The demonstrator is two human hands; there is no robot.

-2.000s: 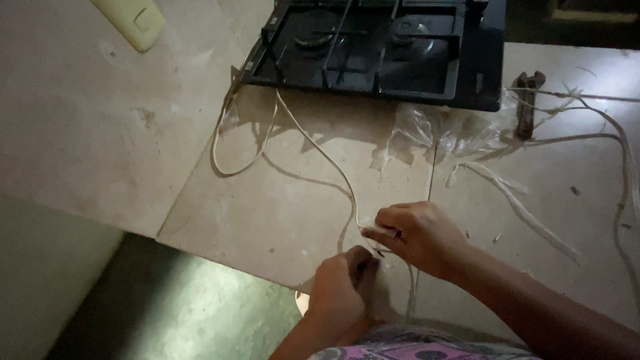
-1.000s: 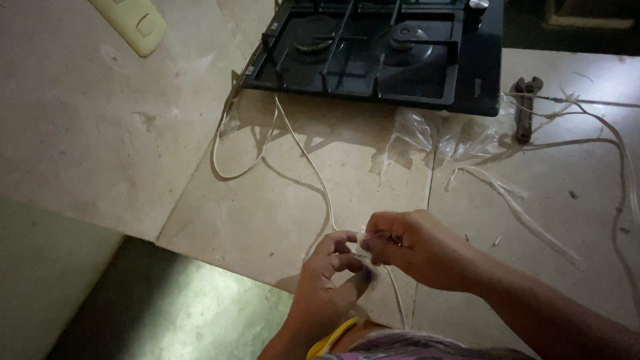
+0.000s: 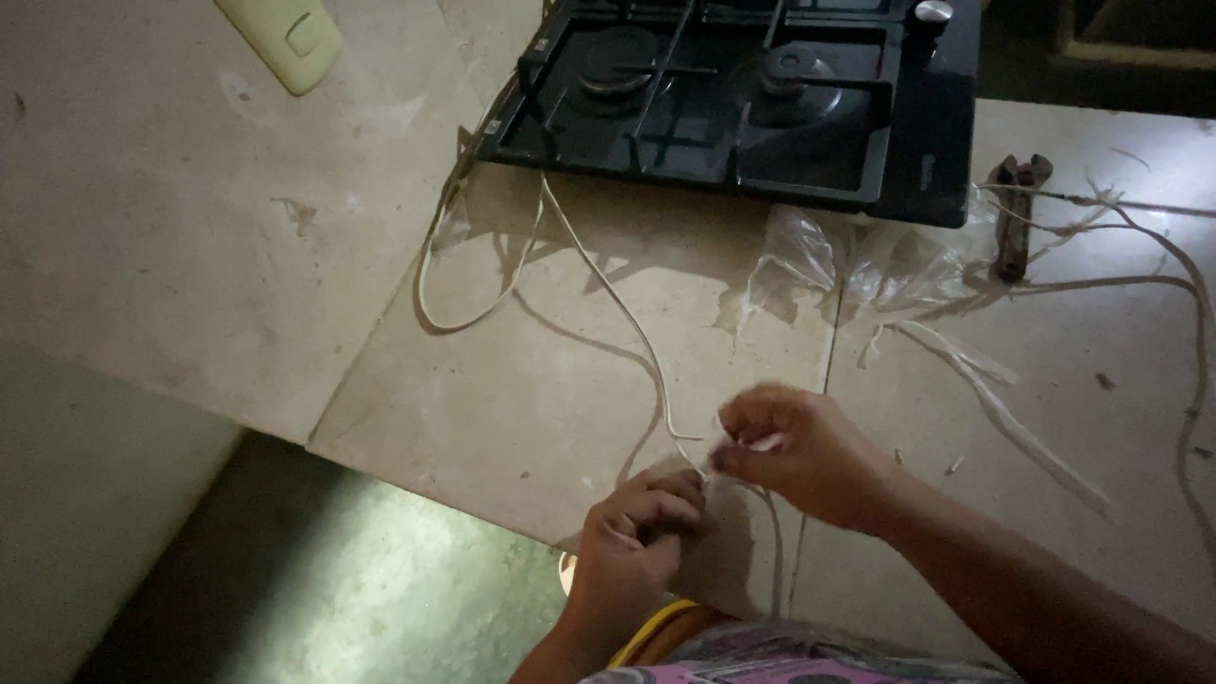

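A thin white electrical cord (image 3: 622,302) runs from under the black gas cooktop (image 3: 926,123) down to my hands, with a loop of it lying to the left. My left hand (image 3: 646,532) grips the cord near its lower part, fingers curled. Just above and to the right, my right hand (image 3: 788,451) has thumb and forefinger pinched together on a small whitish piece, blurred by motion; whether it is tape or plastic I cannot tell. A short end of the cord sticks out between the hands. More cord shows below my right hand.
A rusty adjustable wrench (image 3: 1016,218) lies right of the cooktop, among wires (image 3: 1159,237) with frayed joins. Crumpled clear plastic (image 3: 807,252) sits at the cooktop's front edge. A torn white plastic strip (image 3: 1007,408) lies at right. A pale yellow plastic object (image 3: 294,38) rests upper left.
My two hands, close together a second ago, are now slightly apart, the right one up and to the right. A short cord end now shows between them.
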